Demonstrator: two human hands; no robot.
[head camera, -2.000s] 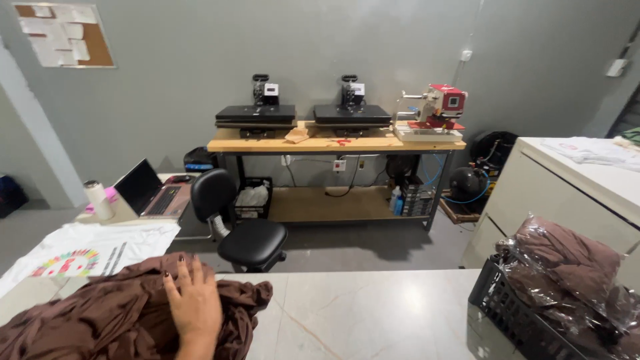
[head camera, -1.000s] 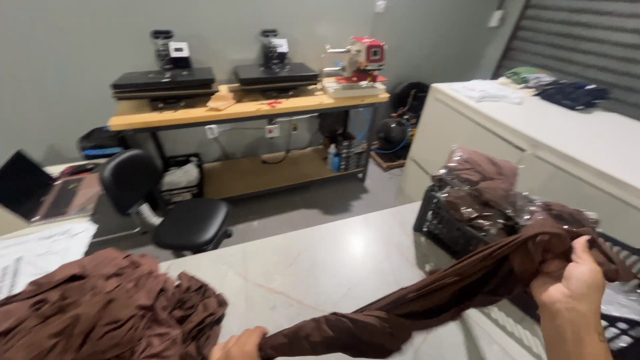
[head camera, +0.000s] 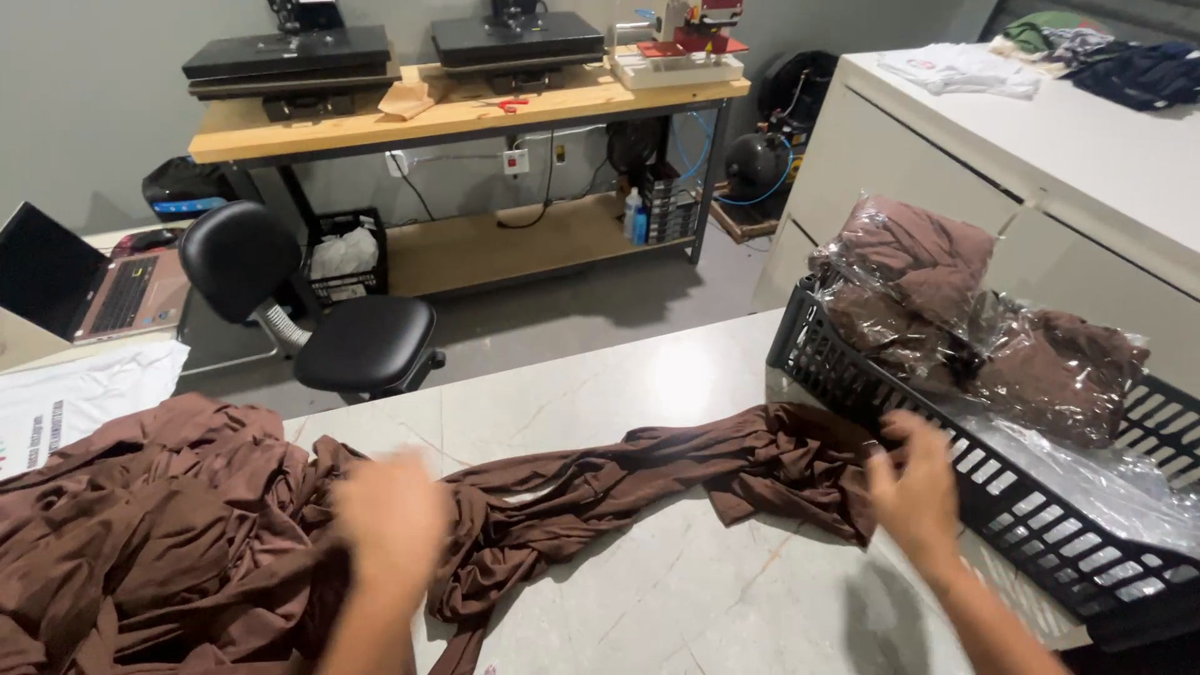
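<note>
A long, crumpled piece of dark brown fabric (head camera: 600, 483) stretches over the pale marbled table (head camera: 694, 600). My right hand (head camera: 914, 497) is at its right end, fingers apart, beside the black plastic crate; whether it touches the cloth is unclear. Blurred by motion, my left hand (head camera: 394, 511) is between the cloth's left end and a big heap of brown fabric (head camera: 159, 525); its grip cannot be made out. Inside the crate (head camera: 1022, 525) lie brown garments in clear plastic bags (head camera: 919, 248) and loose clear plastic (head camera: 1078, 478).
A black chair (head camera: 366, 342) stands beyond the table, near an open laptop (head camera: 122, 291) and a white printed bag or cloth (head camera: 84, 394). Behind, a wooden workbench (head camera: 309, 136) carries heat presses (head camera: 516, 42). Folded clothes (head camera: 966, 70) lie on the white cabinet (head camera: 1078, 159) at right.
One second ago both hands held the brown fabric stretched out, its right end raised over the crate. Now it lies on the table and the right hand's fingers have opened.
</note>
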